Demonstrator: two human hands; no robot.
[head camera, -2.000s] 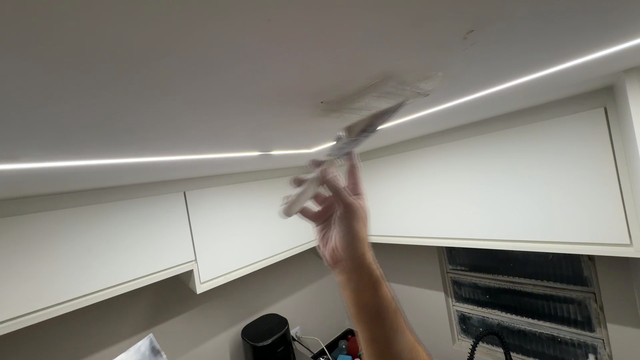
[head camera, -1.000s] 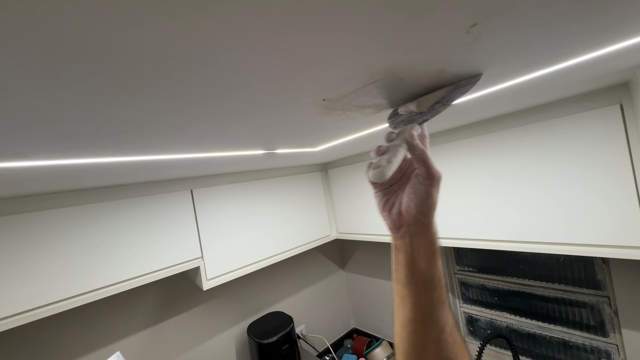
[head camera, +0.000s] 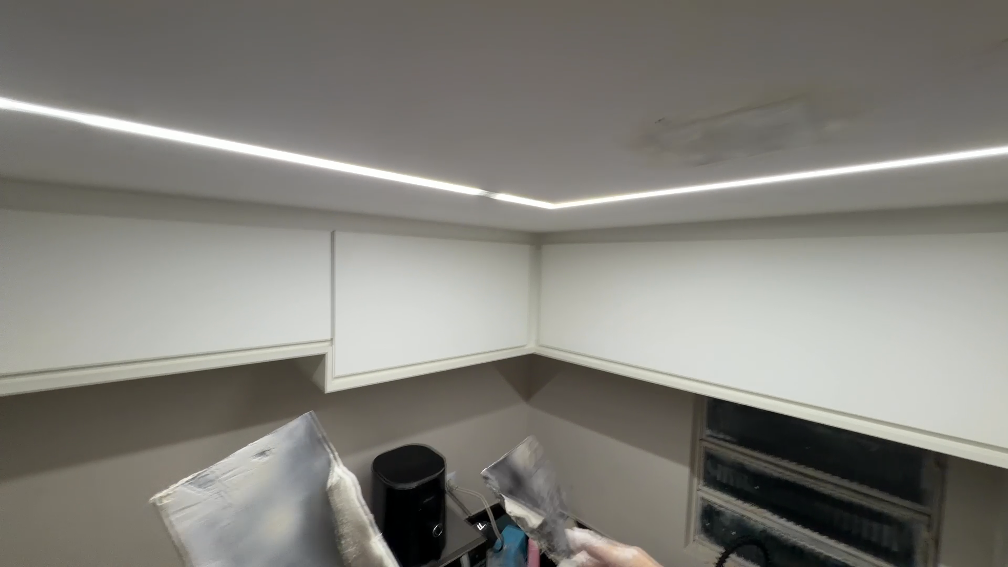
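At the bottom of the head view, my right hand (head camera: 608, 549), its fingers whitened, grips a putty knife (head camera: 529, 482) whose metal blade points up and left and bears white compound. To the left of it, a wide metal plaster blade or hawk (head camera: 256, 492) rises from the lower edge, with thick compound along its right side; what holds it is out of frame. My left hand is not seen. A smeared patch of compound (head camera: 732, 132) lies on the ceiling, above the right run of the light strip.
White wall cabinets (head camera: 433, 303) meet in the corner under the ceiling, below an LED light strip (head camera: 315, 164). A black appliance (head camera: 409, 500) stands beneath them near cables and small items. A louvred window (head camera: 811, 480) is at the lower right.
My right hand has come down from the ceiling with the putty knife, uncovering the smeared patch. More of the wide metal blade shows at lower left. The view has shifted.
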